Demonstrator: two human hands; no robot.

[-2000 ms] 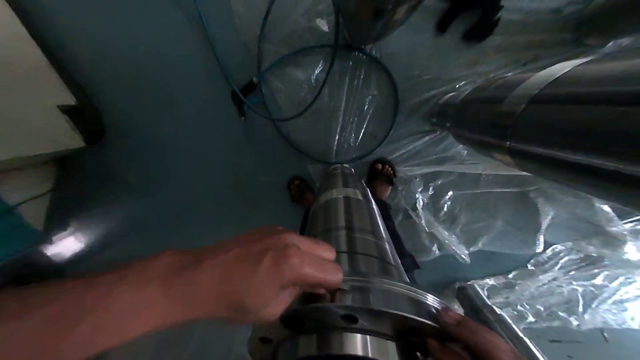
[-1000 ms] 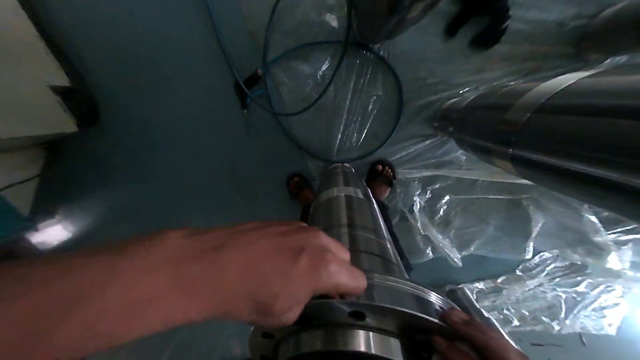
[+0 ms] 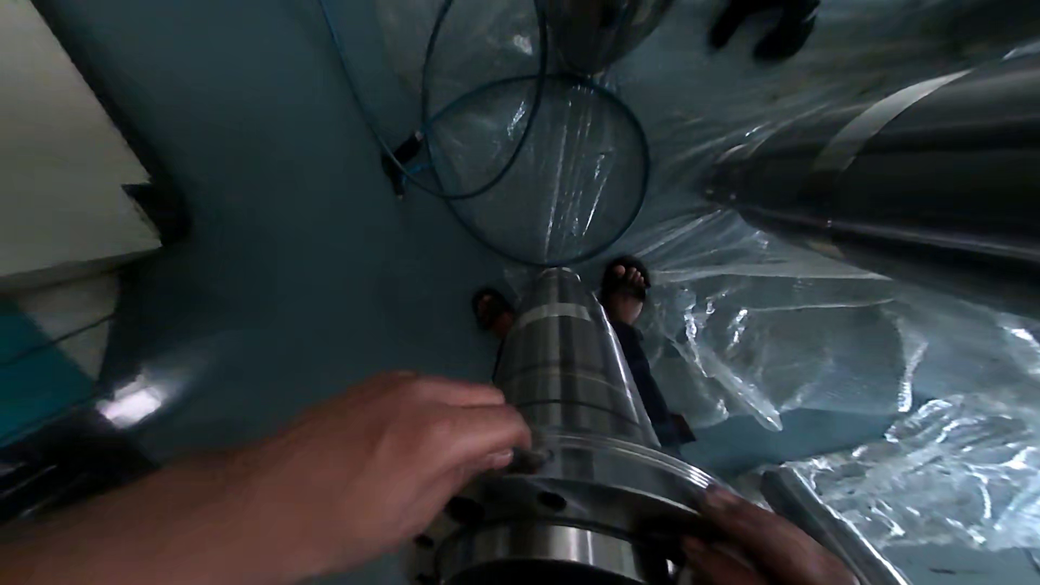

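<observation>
A polished metal spindle shaft [image 3: 569, 370] stands between my feet, with a wide round flange [image 3: 617, 475] at its near end. Holes pierce the flange face. My left hand [image 3: 431, 455] is at the flange's left rim, its fingertips pinched together around something too dark and hidden to identify. Around the flange's right rim, the fingers of my right hand [image 3: 747, 528] are curled, gripping the edge. The underside of both hands' fingers is partly hidden.
Clear plastic sheeting [image 3: 780, 349] lies crumpled on the floor at right. A large dark metal cylinder [image 3: 910, 171] extends in from the right. A coiled blue hose [image 3: 646, 162] lies beyond my sandalled feet [image 3: 626, 280]. A pale cabinet [image 3: 65, 146] stands at left.
My left hand has stayed near the flange's left rim, shifting slightly along it. My right hand keeps to the right edge.
</observation>
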